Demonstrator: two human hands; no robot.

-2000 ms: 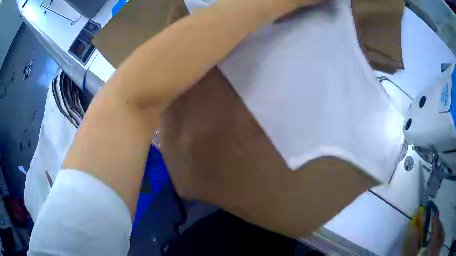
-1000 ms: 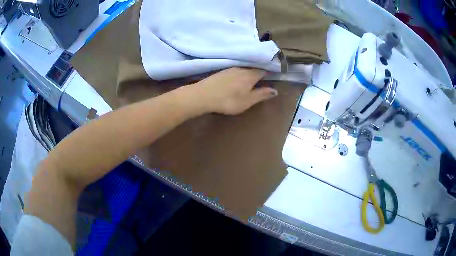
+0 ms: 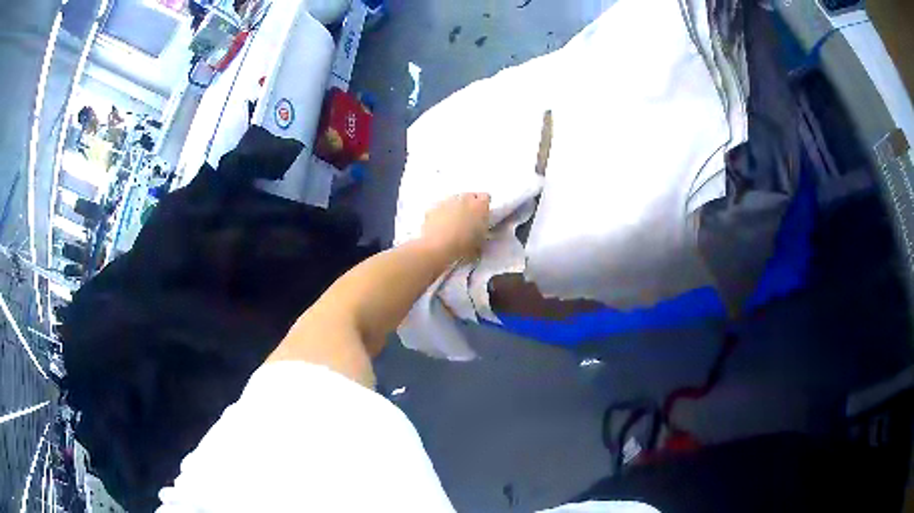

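My left hand (image 3: 460, 226) reaches out to a pile of cut panels (image 3: 621, 150), wrong side up and whitish, lying on a blue support (image 3: 611, 317). Its fingers are closed on the near-left edge of a white panel (image 3: 513, 205), which is lifted and creased there. Brown cloth (image 3: 536, 301) shows between the layers at the pile's lower edge, and a thin brown strip (image 3: 545, 142) shows on top. My right hand is not in view.
A large black cloth heap (image 3: 210, 271) stands at left, with a red packet (image 3: 344, 128) behind it. Dark grey layered pieces (image 3: 752, 130) hang over the pile's right side. The sewing table edge (image 3: 895, 170) is at far right. Cables (image 3: 692, 393) lie below.
The view has swung left from the sewing machine to the pile. My left hand has left the brown panel on the table and now holds a white panel's edge on the pile.
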